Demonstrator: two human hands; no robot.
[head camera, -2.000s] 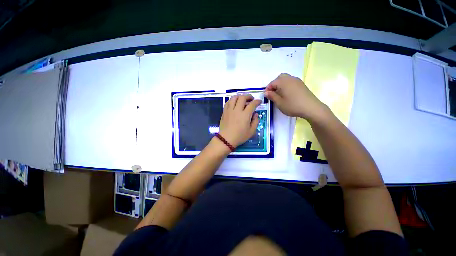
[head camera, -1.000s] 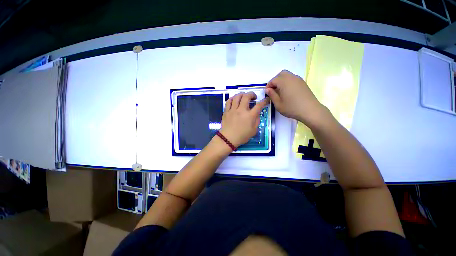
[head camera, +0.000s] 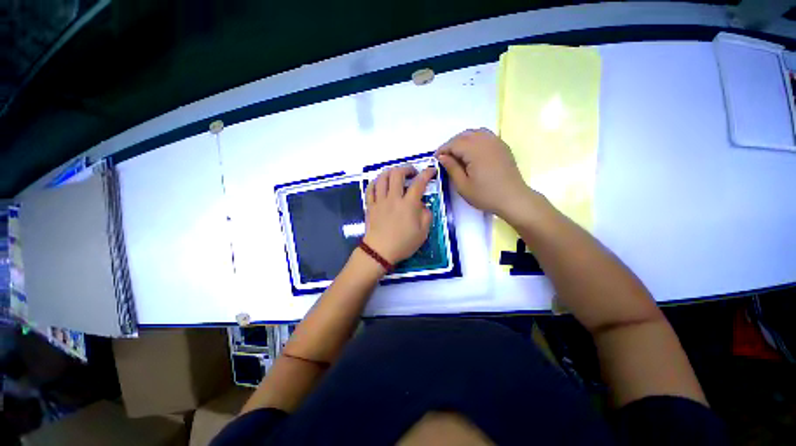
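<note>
The white calculator housing (head camera: 285, 235) lies in the black fixture (head camera: 455, 248) on the bench. Its left half holds a dark glossy panel (head camera: 323, 253), its right half a green circuit board (head camera: 434, 244). My left hand (head camera: 397, 213) lies palm down over the board, fingers on the housing's upper right part, thumb side near the corner. My right hand (head camera: 480, 170) has its fingertips pinched together at the upper right corner; whether something is between them is hidden.
Yellow release paper (head camera: 548, 131) lies right of the fixture, with black adhesive pieces (head camera: 519, 259) at its lower end. A white frame (head camera: 755, 96) lies far right. Grey board sheets (head camera: 65, 253) stand at the left end. Brown cartons (head camera: 170, 370) are below the bench.
The view has tilted and shifted, so the bench slants. Both hands stay at the upper right part of the housing, with little visible change in their pose.
</note>
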